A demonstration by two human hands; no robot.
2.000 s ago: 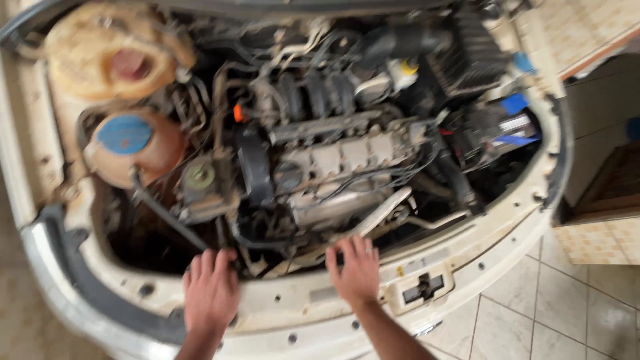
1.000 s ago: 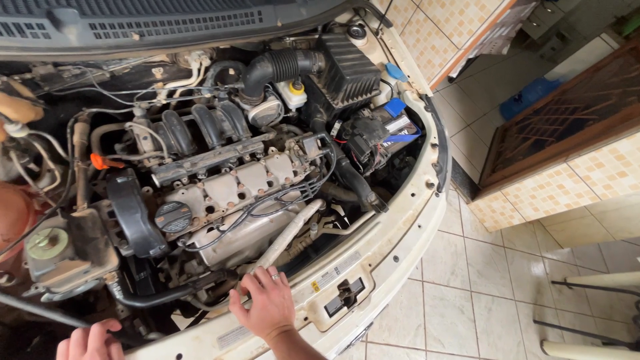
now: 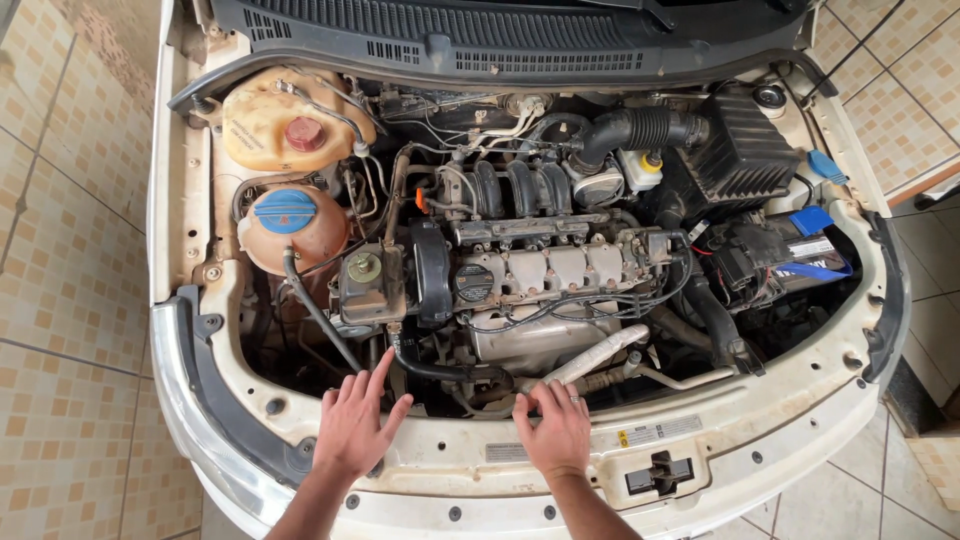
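My left hand (image 3: 356, 420) is over the front crossmember of the car body, fingers apart and empty, its index finger pointing at the drive belt (image 3: 406, 345) below the power steering reservoir (image 3: 373, 281). My right hand (image 3: 553, 427) rests at the crossmember's edge, fingers curled beside the lower end of a silvery duct hose (image 3: 596, 356); whether they touch it is unclear. Behind the hands lies the engine, with its black oil filler cap (image 3: 474, 283) and black spark plug leads (image 3: 555, 306). A black coolant hose (image 3: 442, 370) runs between the hands.
The coolant expansion tank (image 3: 300, 244) with a blue cap and a yellowed reservoir (image 3: 255, 135) with a red cap stand at left. At right are the black air filter box (image 3: 739, 154) and the battery (image 3: 814, 251). The hood latch (image 3: 660, 474) sits in the front crossmember (image 3: 420, 476).
The view has swung back left from the car's right side of the frame. My left hand's index finger now stretches out toward the belt. My right hand stays at the crossmember's edge.
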